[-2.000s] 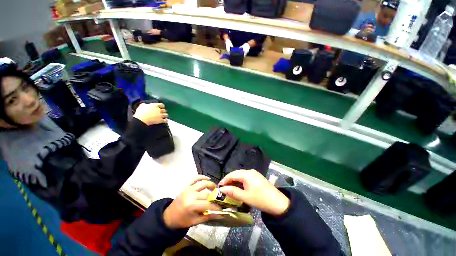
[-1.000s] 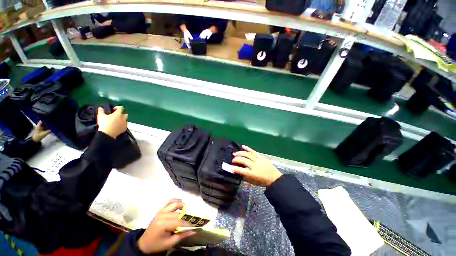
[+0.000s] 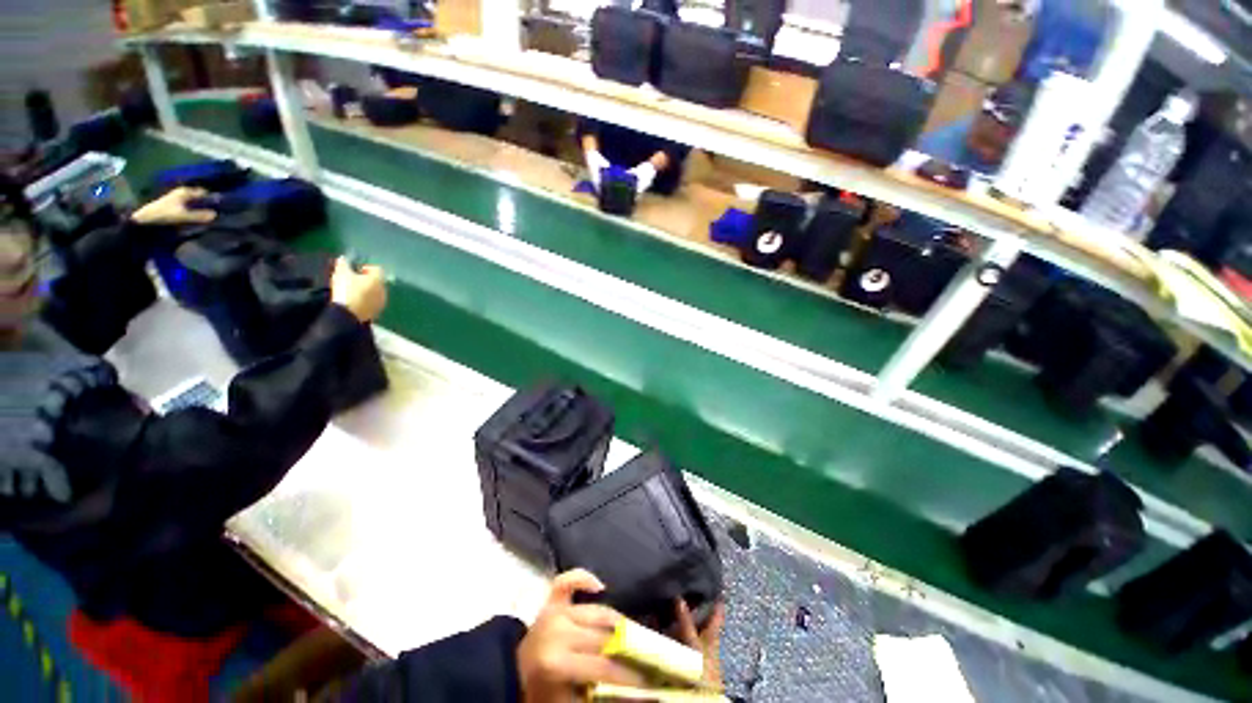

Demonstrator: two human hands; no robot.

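Note:
My left hand [image 3: 566,646] holds a folded pale-yellow label sheet [image 3: 656,650] at the bottom, close against the near side of a black bag [image 3: 629,533]. This bag is tilted, with a flat face turned up. My right hand [image 3: 704,639] is mostly hidden; only part of it shows at the bag's lower right edge, gripping it. A second black bag [image 3: 540,460] stands upright with its carry handle on top, just left of and behind the tilted one. No single label can be made out.
A neighbour's sleeved arm [image 3: 261,412] and hands are among bags at left. The white bench [image 3: 412,501] lies between us. Grey plastic [image 3: 810,618] and white paper [image 3: 923,670] are at right. Beyond are the green conveyor belt [image 3: 783,467], bags and overhead shelf [image 3: 536,83].
The nearer bag, upright beside the other a second ago, is now turned and tilted. My right hand has moved from its top to its lower edge. My left hand has come up beside it.

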